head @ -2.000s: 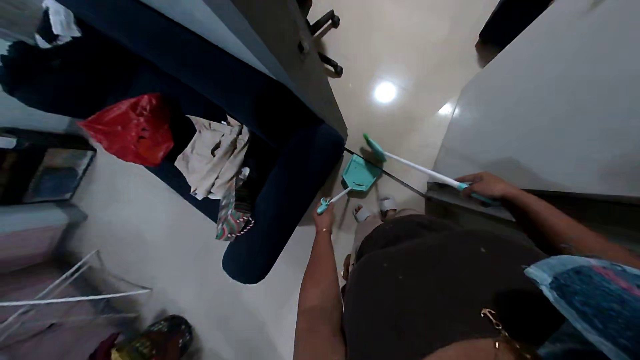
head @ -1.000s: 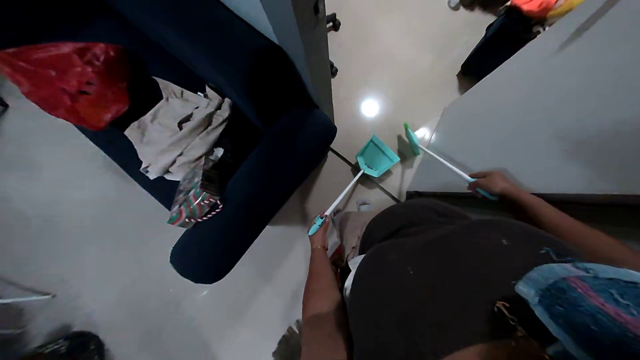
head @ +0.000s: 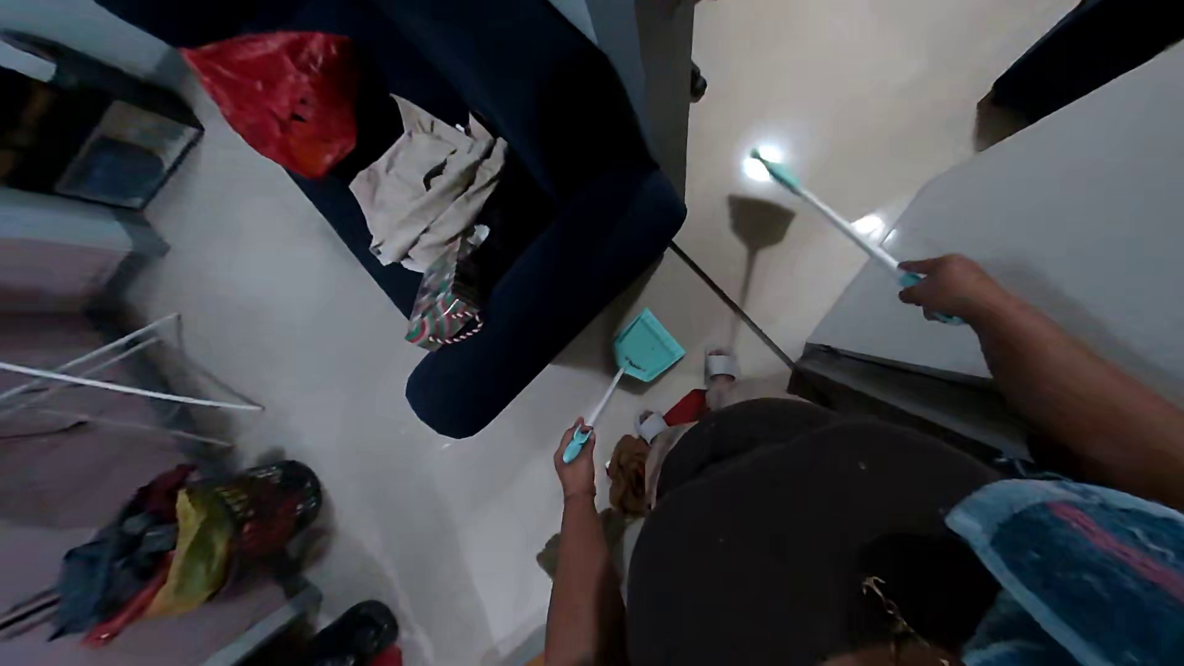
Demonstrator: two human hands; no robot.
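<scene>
My left hand is closed around the turquoise grip of a long-handled dustpan. The turquoise pan is near the sofa's arm and my feet, with small dark bits at its handle end. In my right hand is the turquoise grip of a white-handled broom or brush. Its green head points away from me over the tiled floor, apart from the dustpan. A shadow of a tool falls on the floor below it.
A navy sofa holds a red plastic bag, beige cloth and a patterned bag. A grey panel stands at right. A white rack and a clothes pile are at left. A brown cloth lies by my feet.
My right hand has raised the broom or brush, its head now farther from the dustpan. My left hand has brought the dustpan back towards my feet. The view has shifted.
</scene>
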